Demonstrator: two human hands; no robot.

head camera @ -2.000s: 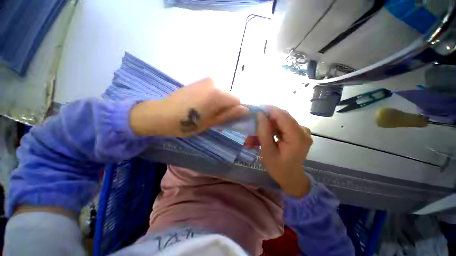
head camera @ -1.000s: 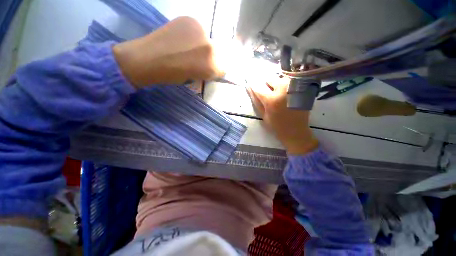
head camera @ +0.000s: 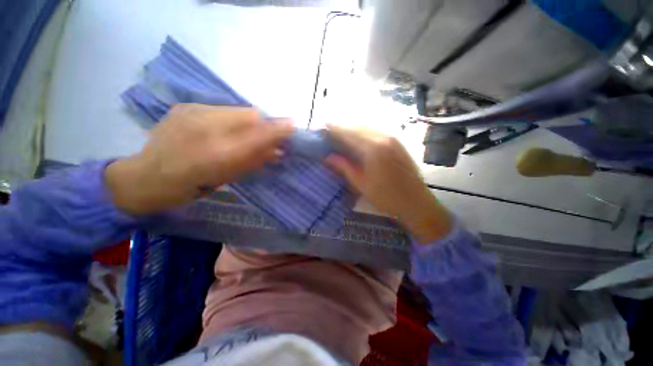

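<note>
A bundle of blue-and-white striped cut pieces (head camera: 290, 193) lies slantwise on the white table, its lower end over the grey measuring strip at the front edge. My left hand (head camera: 208, 146) is over the bundle, blurred, with its fingertips on a small striped piece (head camera: 309, 144). My right hand (head camera: 383, 175) holds the other end of this piece between thumb and fingers. The piece is held just above the bundle, left of the needle area. Its lower layers are hidden by my hands.
The white sewing machine head (head camera: 458, 50) is at upper right, with a grey ribbed cylinder (head camera: 444, 145) below it. Dark snips (head camera: 499, 137) and a tan wooden handle (head camera: 555, 163) lie to the right. A blue basket (head camera: 172, 293) and a red one (head camera: 404, 336) are below the table.
Both hands have moved from the bright needle area back toward me and left, over the bundle. A small striped piece now shows between them.
</note>
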